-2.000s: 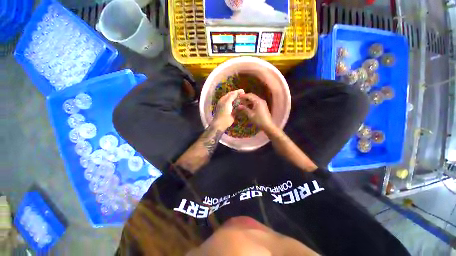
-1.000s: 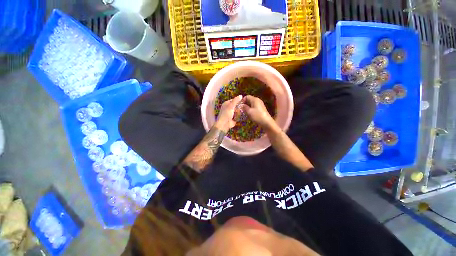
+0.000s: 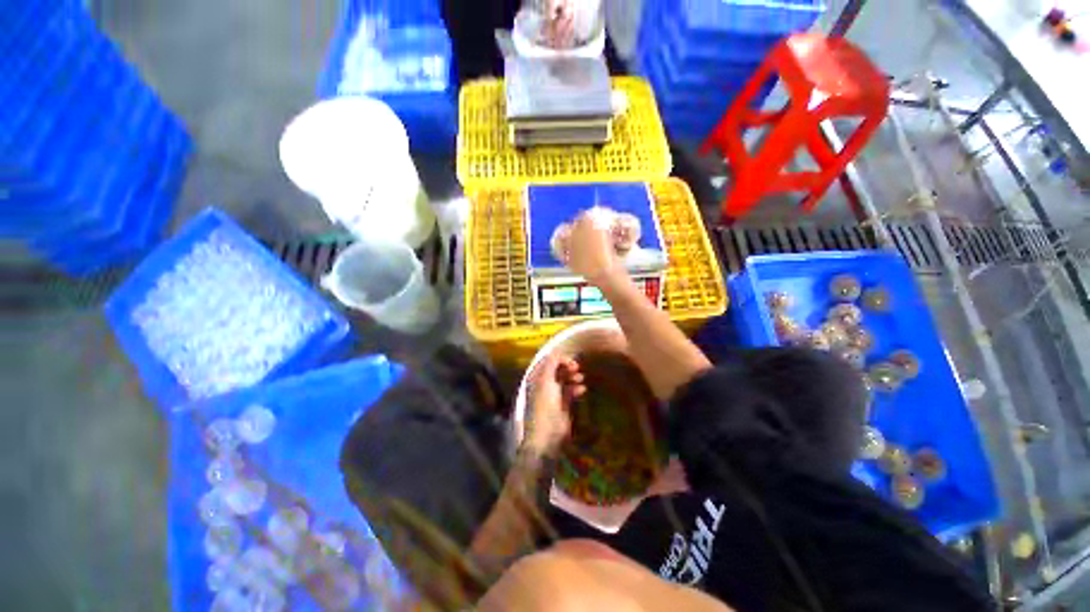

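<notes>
The digital scale (image 3: 651, 258) has a blue platform, and pale speckled balls (image 3: 624, 230) sit on it. My right hand (image 3: 591, 248) is on the platform among the balls; its fingers are blurred, so whether it grips one cannot be told. My left hand (image 3: 559, 395) is over the left side of the pink bucket (image 3: 604, 514), fingers loosely curled and apart, with no ball visible in it. Mixed coloured beads (image 3: 610, 448) fill the bucket's bottom.
The scale stands on a yellow crate (image 3: 496, 281). Left are a blue tray of clear balls (image 3: 287, 412), a tray of small clear pieces (image 3: 215, 221) and a jug (image 3: 383, 285). Right is a blue tray of speckled balls (image 3: 944, 418). Beyond are a second scale (image 3: 559, 90) and red stool (image 3: 825, 72).
My hands have parted: the right moved forward from the bucket to the scale, while the left stayed over the bucket. The view has tilted up, showing the second scale and stool.
</notes>
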